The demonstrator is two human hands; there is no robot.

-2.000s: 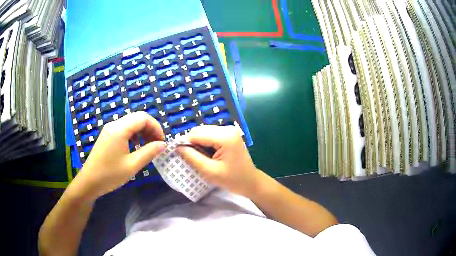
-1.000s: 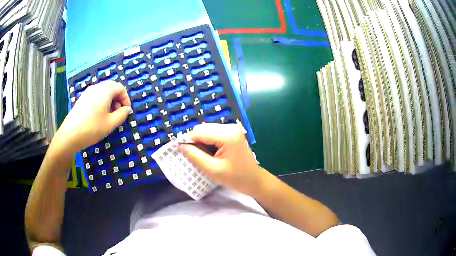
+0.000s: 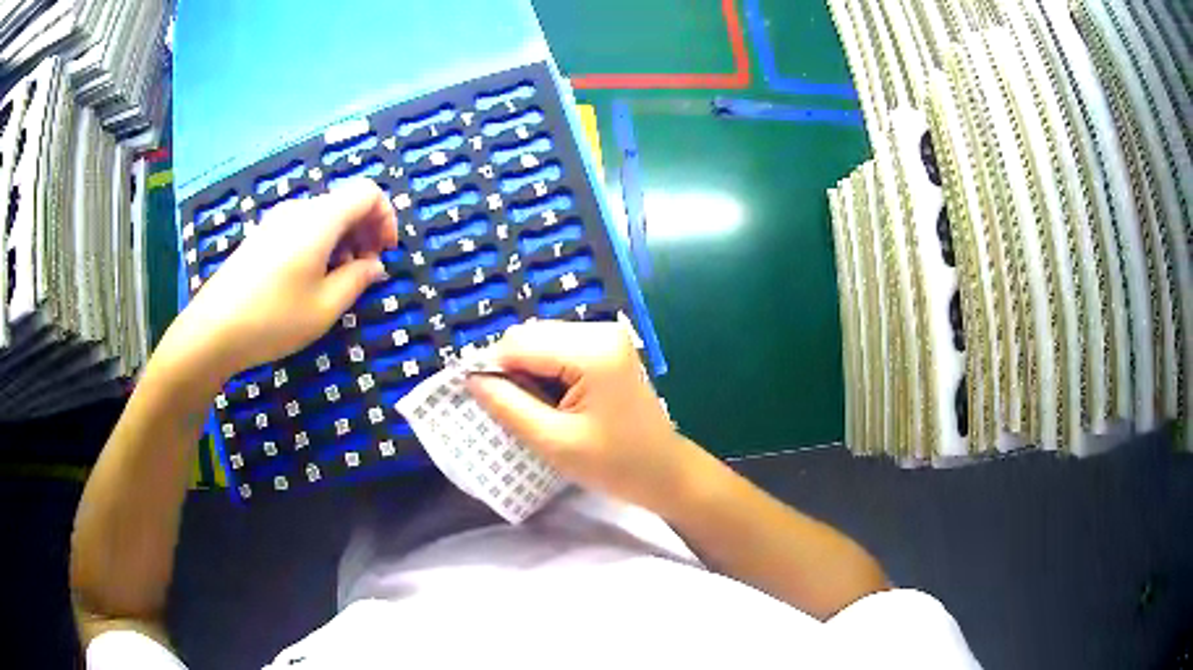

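Observation:
The black foam tray (image 3: 380,343) has rows of blue cut-outs with small white labels between them. My right hand (image 3: 576,399) grips the bent white label sheet (image 3: 478,445) by its upper edge, over the tray's near right part. The sheet carries a grid of small dark-printed squares. My left hand (image 3: 294,282) is over the left middle of the tray, with thumb and index finger close together. A small white spot shows at its thumb tip; I cannot tell whether it is a held label or one on the tray.
A plain light blue sheet (image 3: 353,66) lies beyond the tray. Stacked boards stand at the right (image 3: 1020,249) and at the left (image 3: 66,223). The green bench top (image 3: 746,340) carries red and blue tape lines. Dark floor lies below.
My left hand left the label sheet, went to the tray's left part, then moved right and slightly away from me. My right hand and the sheet have hardly moved.

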